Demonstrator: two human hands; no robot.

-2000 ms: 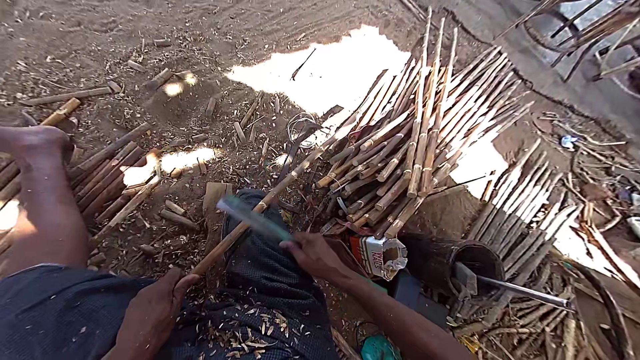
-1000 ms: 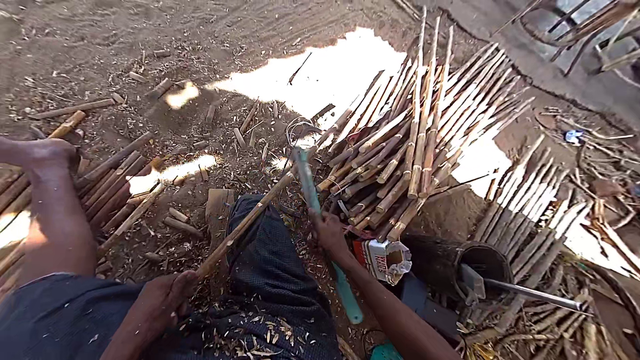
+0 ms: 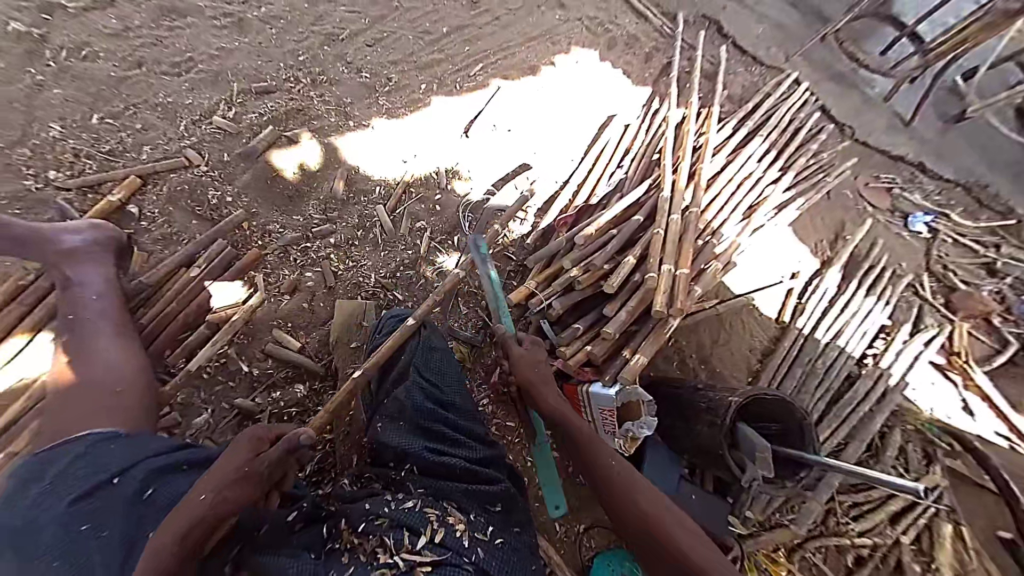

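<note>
A long wooden stick [image 3: 400, 334] slants up and rightward across my lap, with my left hand [image 3: 268, 464] closed around its near end. My right hand [image 3: 524, 368] grips a flat green tool [image 3: 494, 284], perhaps a blade, around its middle. The tool's upper end lies close to the stick's far part; whether they touch is unclear. Pale shavings [image 3: 424, 532] cover the dark cloth on my lap. Just beyond the right hand lies a large pile of peeled sticks [image 3: 680, 208].
An open carton [image 3: 596, 408] stands beside my right forearm, next to a hollow cylinder [image 3: 772, 424] with a metal-shafted tool [image 3: 848, 474] in it. More sticks [image 3: 848, 336] lie at right. A bare leg [image 3: 100, 344] and cut sticks [image 3: 192, 300] are at left. Short offcuts [image 3: 292, 358] dot the ground.
The green tool has turned from lying across the stick two seconds ago to a steeper angle beside it. My right hand has moved away from the stick; my left hand still holds it.
</note>
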